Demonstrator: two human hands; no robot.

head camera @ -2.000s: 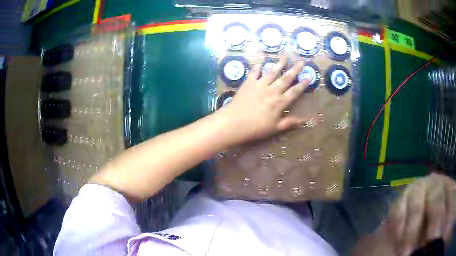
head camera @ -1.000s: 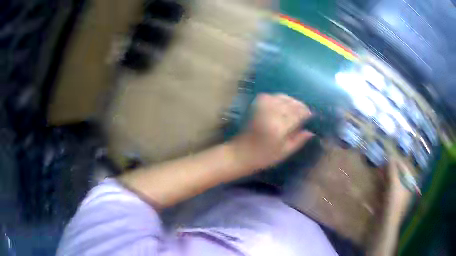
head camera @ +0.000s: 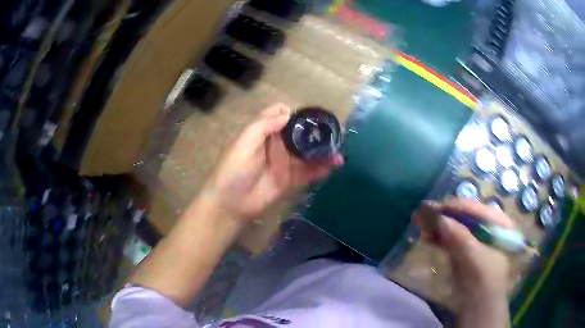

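My left hand (head camera: 250,170) holds a small loudspeaker (head camera: 314,134) by its rim, its glossy black cone facing up, above the left blister tray. My right hand (head camera: 468,240) holds a pen-sized test probe (head camera: 484,232), dark blue with a whitish end, over the right blister tray. The probe and the loudspeaker are well apart. The right blister tray (head camera: 420,266) has loudspeakers lying flat with pale magnets up. The left blister tray (head camera: 321,54) has short black rows of loudspeakers on edge.
A green mat (head camera: 378,173) with yellow and red tape lies between the trays. A brown cardboard sheet (head camera: 138,102) is left of the left tray. Dark stacked trays (head camera: 58,256) are at the lower left. A grey-blue plastic tray (head camera: 542,57) is at the upper right.
The view has swung toward the left tray. My left hand moved off the right tray and now holds a loudspeaker. My right hand came over the right tray, with the probe now visible.
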